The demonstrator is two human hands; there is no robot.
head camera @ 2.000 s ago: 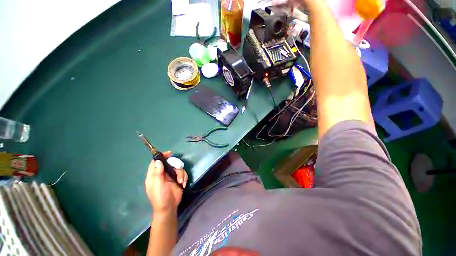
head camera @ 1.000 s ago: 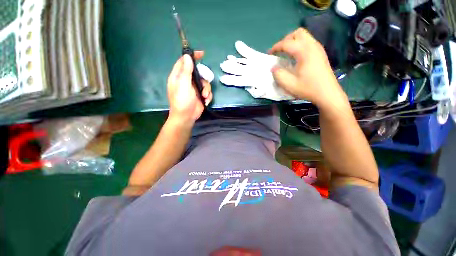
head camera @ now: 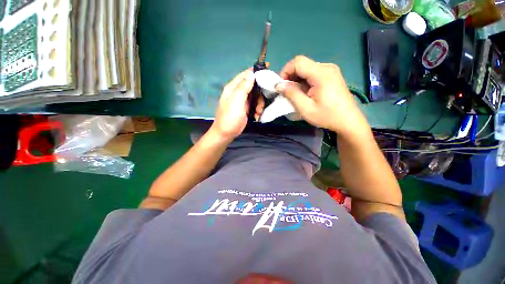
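My left hand (head camera: 233, 104) is closed round the dark handle of a soldering iron (head camera: 263, 50), whose metal barrel and tip point up and away over the bench. My right hand (head camera: 324, 94) pinches a bunched white glove (head camera: 277, 102) between thumb and fingers. The glove lies against the iron's handle beside my left hand. The fingertips of my left hand are partly hidden behind the handle and glove.
A stack of white trays with green circuit boards (head camera: 66, 47) stands at the left. A smartphone (head camera: 382, 64), solder reel (head camera: 396, 5), white container (head camera: 414, 24) and black soldering station (head camera: 443, 52) are at the right. Cables hang along the bench edge (head camera: 183, 115).
My right hand came back from the far right, picked up the white glove, and moved left with it to the iron. The glove is now bunched. The iron has moved right and points more upright.
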